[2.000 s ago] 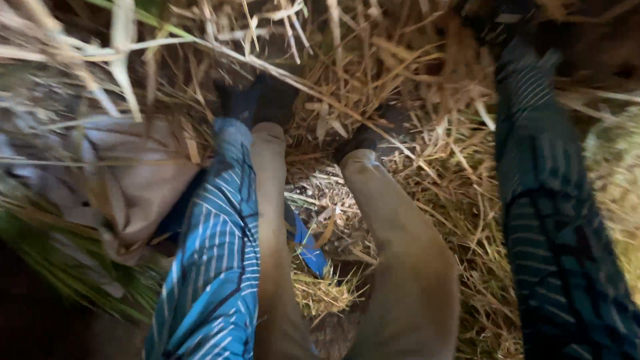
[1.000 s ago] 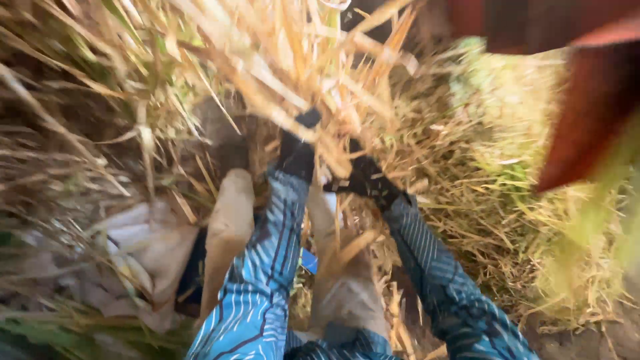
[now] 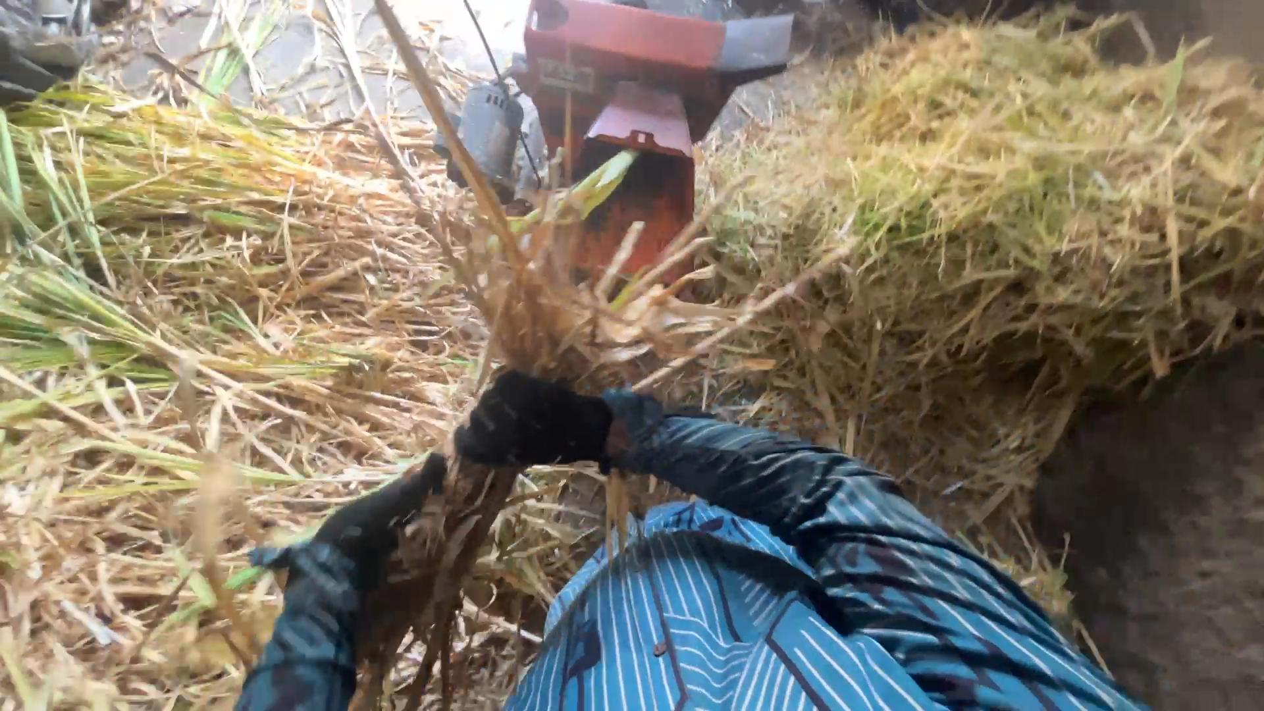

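Observation:
My right hand (image 3: pixel 533 420), in a black glove, is closed around a bundle of dry stalks (image 3: pixel 538 321) in front of my body. The stalks fan out above the fist, and their lower ends hang beneath it. Lower and to the left, my left hand (image 3: pixel 380 513), also in a black glove, is against the hanging part of the same bundle; its fingers are partly hidden by the stalks and look curled around them. Behind the bundle's top stands a red machine with a chute (image 3: pixel 642 123), with a long green leaf at its opening.
A grey motor (image 3: pixel 491 128) sits at the machine's left side. Long green and yellow stalks (image 3: pixel 178 227) lie across the ground at left. A large heap of chopped dry straw (image 3: pixel 987 197) rises at right, beside dark bare ground (image 3: pixel 1165 533).
The view has swung up from my legs to the machine. Two seconds ago my hands were far apart; now they are close together at the stalk bundle, my right fist around it.

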